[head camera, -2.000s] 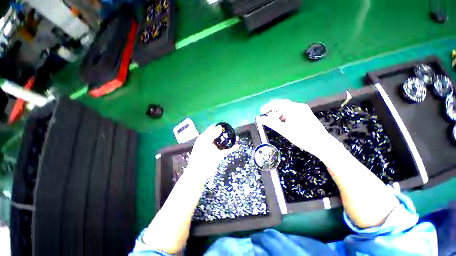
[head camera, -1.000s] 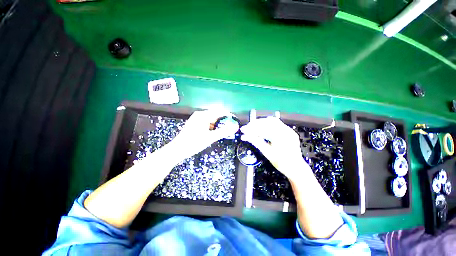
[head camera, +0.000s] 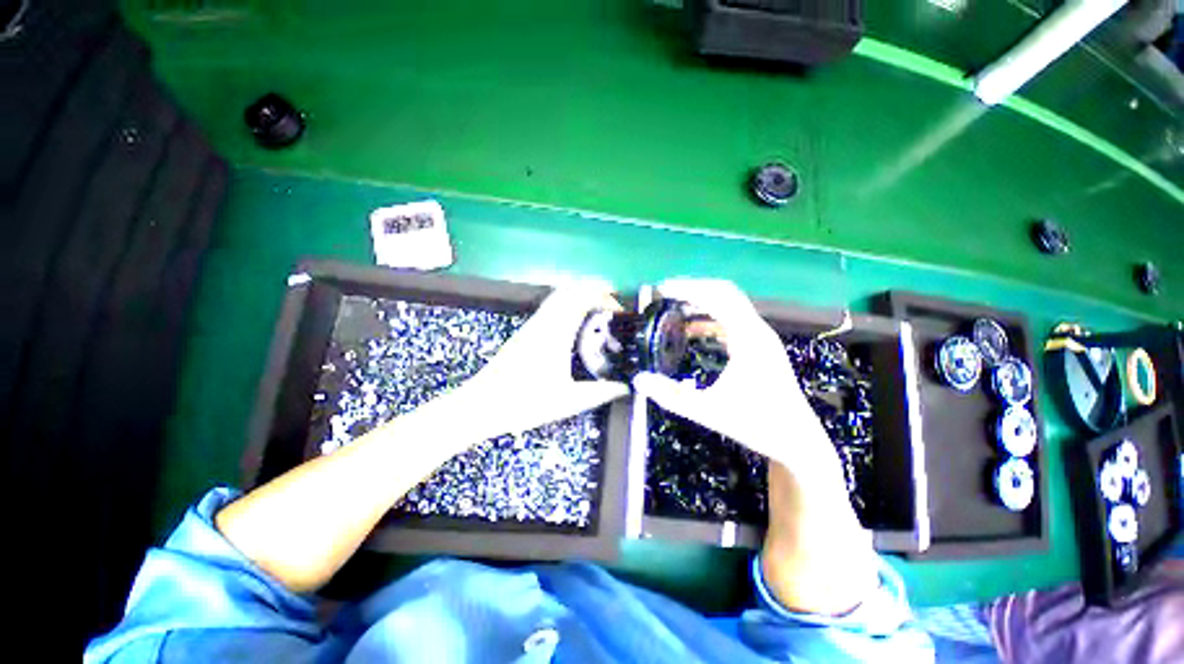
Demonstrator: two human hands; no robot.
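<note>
My left hand [head camera: 543, 353] holds a round unit [head camera: 597, 345] with a silvery face. My right hand [head camera: 743, 370] holds a black round unit [head camera: 666, 340] right beside it. The two units face each other and appear to touch, above the wall between two trays. Fingers partly hide both. The left tray [head camera: 288, 389] holds a heap of small bright parts [head camera: 519, 474]. The right tray [head camera: 913, 441] holds small glossy black parts [head camera: 701, 480], partly under my right hand.
Several silver-faced units [head camera: 1014, 429] lie in the far-right tray [head camera: 967, 519]. A white counter [head camera: 412, 236] stands behind the left tray. Dark units [head camera: 775, 184] sit spaced on the green belt [head camera: 545, 78]. Stacked black trays [head camera: 91, 324] rise at left. A yellow-green ring [head camera: 1141, 378] and a person's sleeve [head camera: 1078, 629] are at right.
My right hand now holds a black unit against the left hand's unit. The ringed unit that lay on the wall between the trays no longer shows there. Belt units have shifted left in view.
</note>
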